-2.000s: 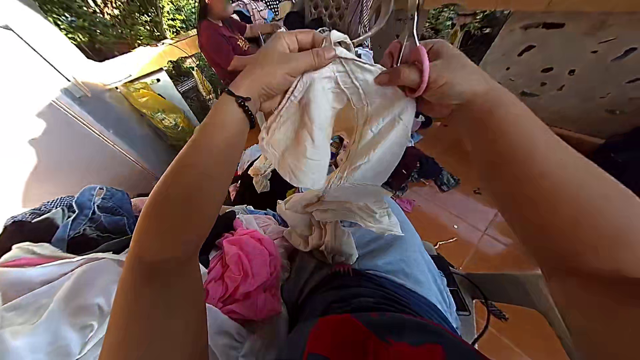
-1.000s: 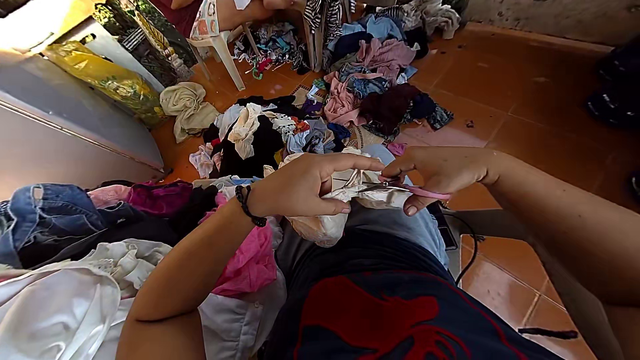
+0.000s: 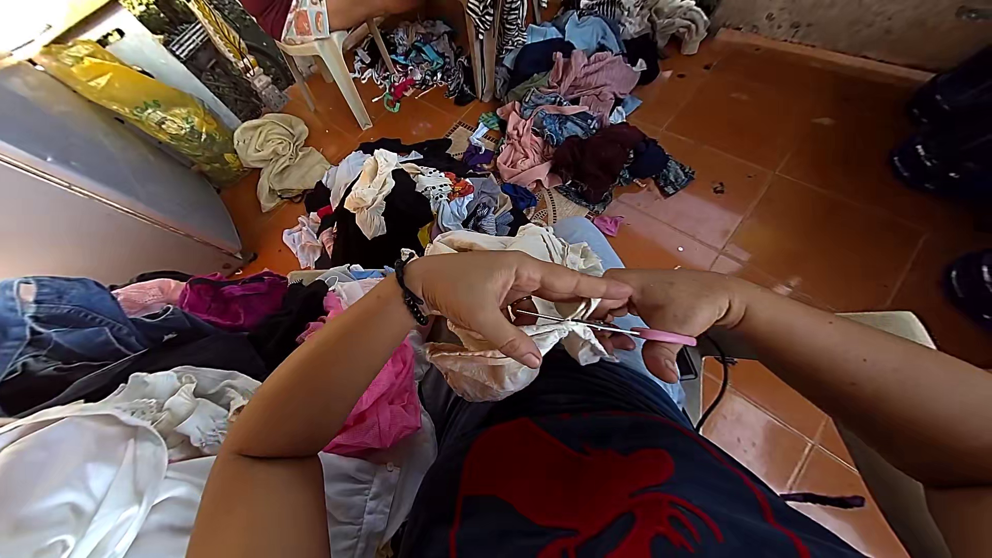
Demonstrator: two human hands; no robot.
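Observation:
My left hand [image 3: 496, 298], with a dark beaded bracelet at its wrist, grips a cream cloth garment [image 3: 484, 370] over my lap. The garment is bunched, and part of it lies beyond my fingers toward my knee. My right hand [image 3: 674, 310] holds scissors [image 3: 665, 336] with pink handles, thumb below the handle loop. The scissors' metal blades point left, parted around a gathered fold of the garment between my hands. My right fingertips are partly hidden behind the cloth.
Left of me lie white garments [image 3: 77, 473], blue jeans [image 3: 62, 325] and a pink cloth [image 3: 380, 403]. Heaps of clothes [image 3: 589, 85] cover parts of the tiled floor ahead. A yellow plastic bag [image 3: 147, 101] leans at the upper left, near a white plastic chair [image 3: 337, 66] with a person on it.
Two seconds ago both hands held the garment up high in front of me; now they are low over my lap. The scissor blades now lie across the cloth. The view has tilted.

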